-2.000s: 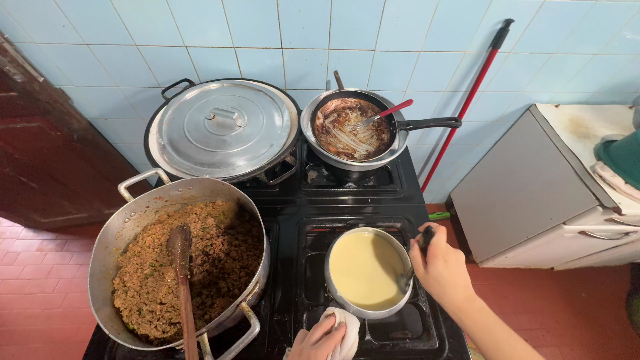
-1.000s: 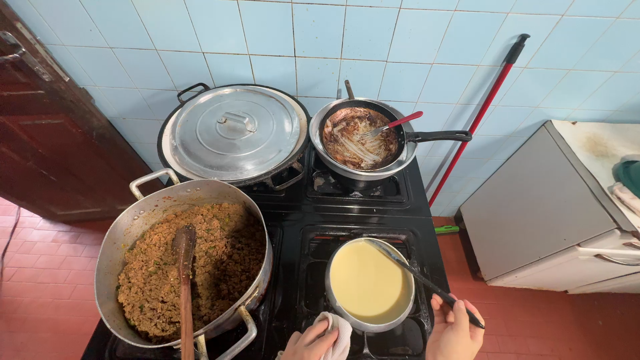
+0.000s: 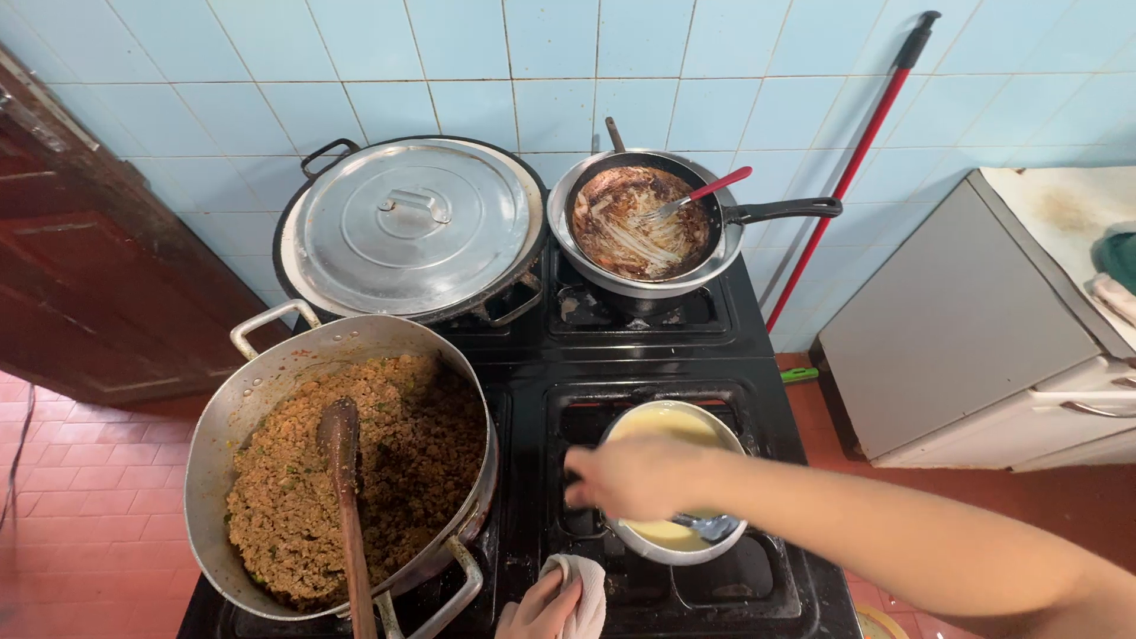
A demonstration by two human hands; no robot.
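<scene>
My right hand (image 3: 635,475), slightly blurred, reaches from the right across the small metal pot (image 3: 679,557) of pale yellow liquid; whether its fingers hold anything is unclear. Part of a utensil (image 3: 710,526) shows in the liquid below my forearm. At the bottom edge, my left hand (image 3: 543,611) grips a whitish cloth (image 3: 589,596) beside this pot; any handle under the cloth is hidden. Left of it stands a large aluminium pot (image 3: 209,479) of cooked ground meat (image 3: 293,470), a wooden spoon (image 3: 348,515) resting in it.
Behind are a wide pan with a metal lid (image 3: 355,240) and a frying pan (image 3: 639,226) holding a red-handled fork (image 3: 721,183), its black handle jutting right. All stand on the black stove (image 3: 524,373). A red pole (image 3: 852,177) leans on the tiled wall; a white cabinet (image 3: 967,355) stands right.
My right hand has moved left, from the small pot's right side to over the pot. The utensil it held at the right rim now shows low in the liquid. My left hand stays at the cloth.
</scene>
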